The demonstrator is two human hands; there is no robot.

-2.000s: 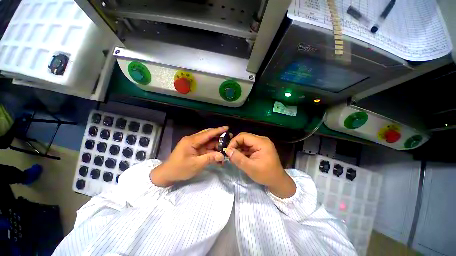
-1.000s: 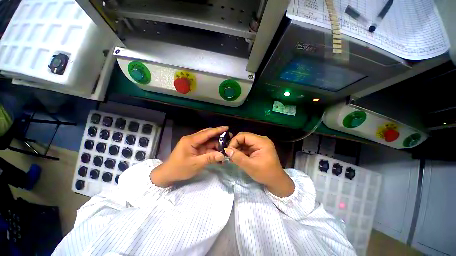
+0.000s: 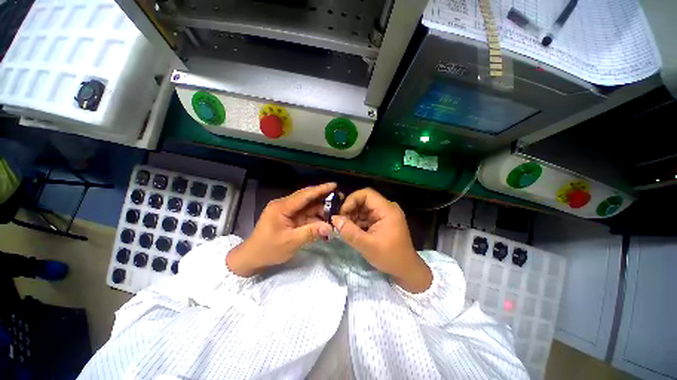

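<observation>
A small black part is held on edge between my hands above my lap, in the middle of the view. My left hand grips it between thumb and fingertips from the left. My right hand touches it with thumb and fingertips from the right. The fingers cover part of it. The left parts tray is white and holds many black round parts. The right parts tray is white with 3 black parts along its far edge.
The left machine's panel has two green buttons and a red emergency stop. A control screen carries a record sheet with pens. The white tray stack holds one black part. The right machine's buttons are at right.
My right fingers have shifted slightly on the black part, with the index finger raised a little. The part stays at nearly the same place. A blue-covered foot at far left has moved slightly.
</observation>
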